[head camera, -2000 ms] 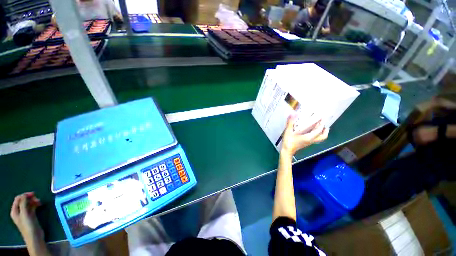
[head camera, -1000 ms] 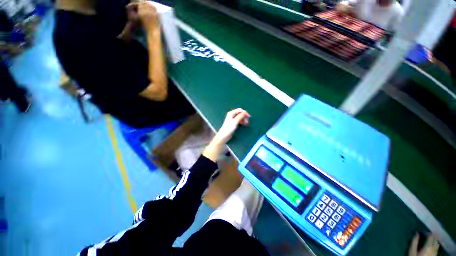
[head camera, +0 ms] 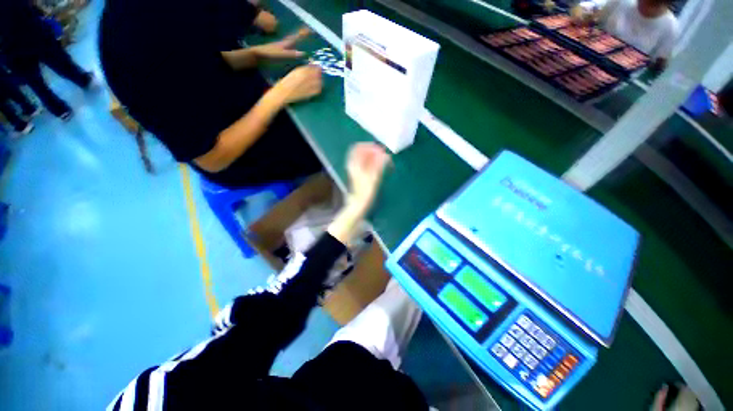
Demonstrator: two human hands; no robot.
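Observation:
A white retail carton [head camera: 384, 80] stands upright on the green belt, between the neighbour and the blue digital scale [head camera: 482, 301]. The scale's flat top plate [head camera: 546, 241] holds nothing, and its display windows glow green. My left hand [head camera: 368, 167] is blurred at the near lower corner of the carton, over the belt's edge; its fingers look curled, and I cannot tell if they touch the carton. My right hand [head camera: 677, 398] is at the bottom right, mostly cut off by the picture's edge, and what it does is hidden.
A seated neighbour in black [head camera: 181, 72] has hands near small white pieces [head camera: 328, 63] on the belt. An open brown carton [head camera: 354, 285] is below the belt by my knees. A grey post [head camera: 643, 108] rises behind the scale. Product trays [head camera: 567, 56] lie across the line.
The view has swung left from the stacked boxes to the neighbour. The white carton now stands on the belt near my left hand; a second ago it was by the neighbour's hands, which have now left it.

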